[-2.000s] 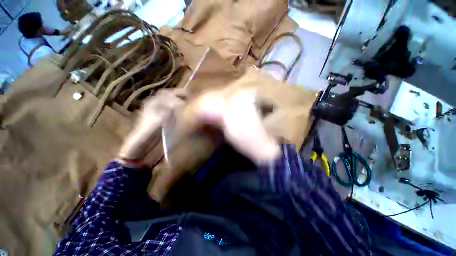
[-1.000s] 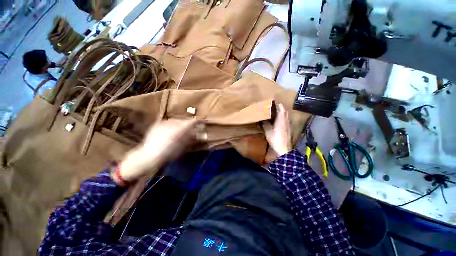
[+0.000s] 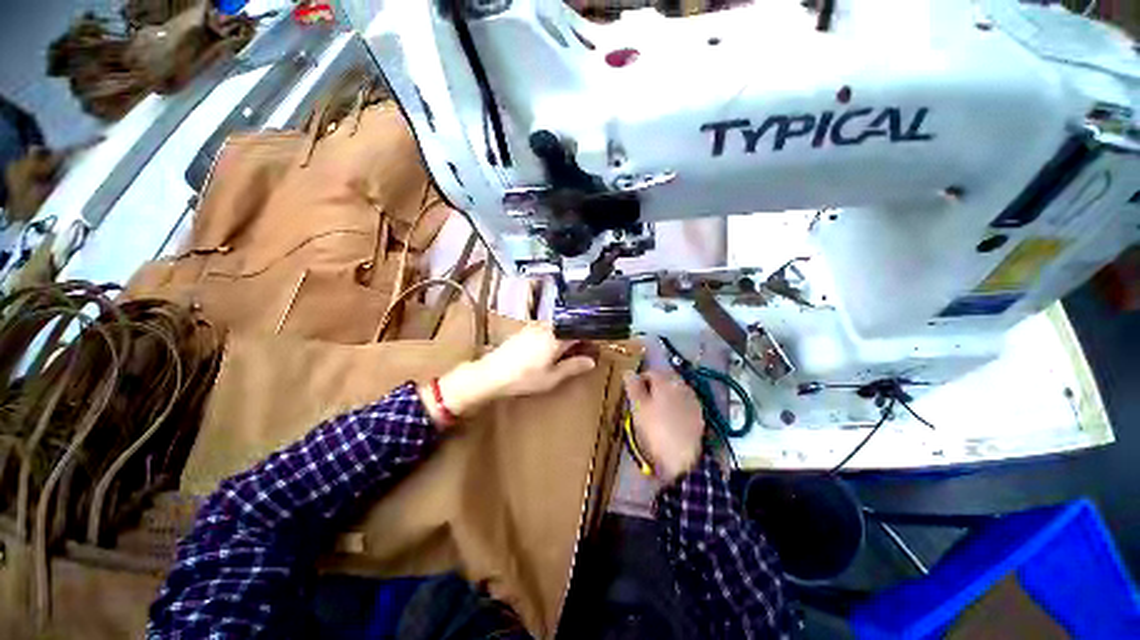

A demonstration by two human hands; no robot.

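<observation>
A tan-brown bag body (image 3: 488,488) lies over my lap and the table edge, its pale-lined seam edge running down from the cylinder arm. My left hand (image 3: 531,366) presses on its top corner, just under the dark cylinder arm end (image 3: 593,310). My right hand (image 3: 665,423) is at the bag's right edge, fingers at the upper corner; its grip is partly hidden. The presser foot area (image 3: 600,256) of the white sewing machine (image 3: 813,138) is just above my left hand.
Teal-handled scissors (image 3: 725,398) and a yellow-handled tool (image 3: 635,448) lie beside my right hand. More tan bags (image 3: 325,188) lie behind, with a heap of brown handles (image 3: 100,400) at left. A blue bin (image 3: 1000,575) stands at lower right, near a dark round object (image 3: 806,525).
The view has swung right towards the machine. The bag piece has moved from my lap to the cylinder arm end, with both hands now at its upper corner.
</observation>
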